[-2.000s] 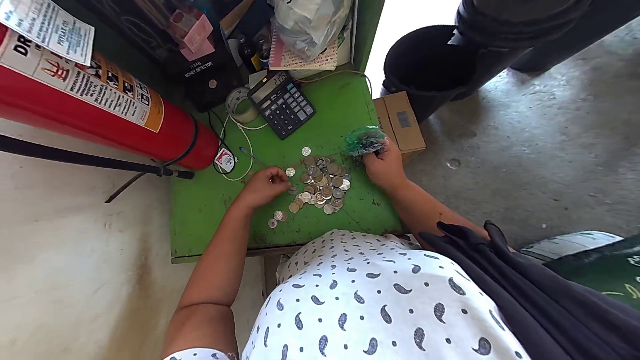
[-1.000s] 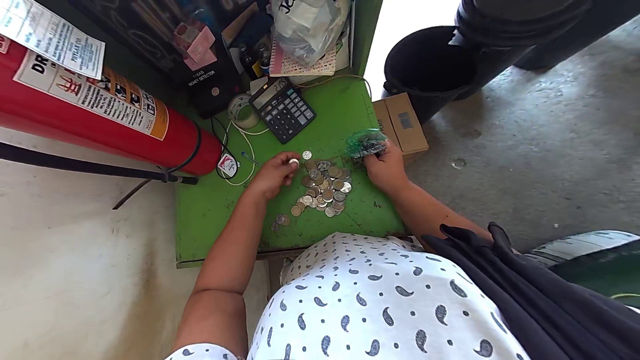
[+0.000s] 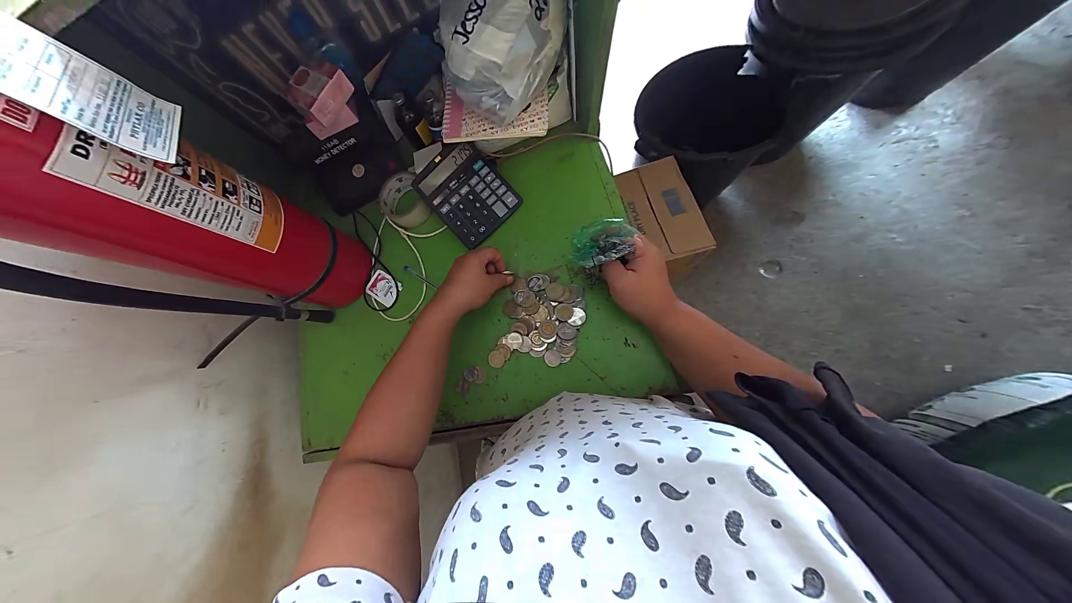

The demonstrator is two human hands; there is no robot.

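A loose pile of coins (image 3: 540, 322) lies on the green tabletop (image 3: 360, 394), with a few more coins (image 3: 471, 377) apart from it at the lower left. At the pile's upper left, my left hand (image 3: 475, 280) pinches a coin (image 3: 507, 273) between thumb and fingers. My right hand (image 3: 641, 280), right of the pile, grips a green plastic bag (image 3: 605, 242); dark contents show through it, too unclear to name. A black desk calculator (image 3: 469, 197) lies above my left hand, beside a roll of tape (image 3: 404, 201).
A red fire extinguisher (image 3: 209, 193) with a black hose crosses the left side. Behind stand a black money detector (image 3: 339, 159), a notebook (image 3: 494, 113) and a plastic bag (image 3: 502, 54). A cardboard box (image 3: 666, 205) and a black bucket (image 3: 703, 105) are at the right.
My left hand has moved up and away from the lower-left side of the pile, then a little right toward its top. My right hand stays in place with the green bag.
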